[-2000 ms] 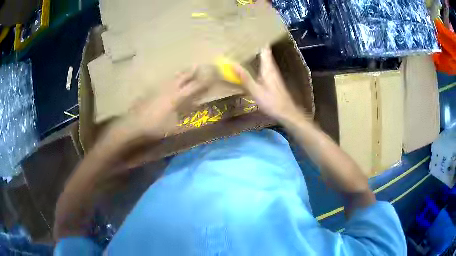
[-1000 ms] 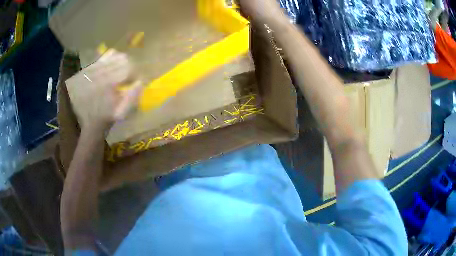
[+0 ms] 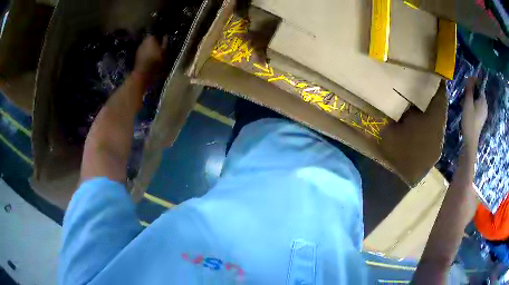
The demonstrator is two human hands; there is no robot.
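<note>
My left hand (image 3: 149, 54) is inside the deep carton at the left, over dark glossy packets (image 3: 109, 69); its fingers are dim and I cannot tell whether they hold anything. My right hand (image 3: 474, 108) is at the far right against the dark and silvery bagged goods (image 3: 494, 150); its grip is unclear. Between them, a folded box with yellow walls (image 3: 380, 30) and a tan floor lies on tan box blanks (image 3: 329, 61) in the large work carton (image 3: 312, 114). No hand touches the folded box.
Many small yellow pieces (image 3: 315, 99) lie along the work carton's near side. A closed tan carton (image 3: 407, 214) stands below at the right. An orange item (image 3: 494, 222) is at the right edge. Dark green floor with yellow lines shows between the left carton and my body.
The view has swung left. My left hand has left the blanks and gone into the left carton. My right hand is now at the bagged goods, away from the yellow-walled box, which lies released.
</note>
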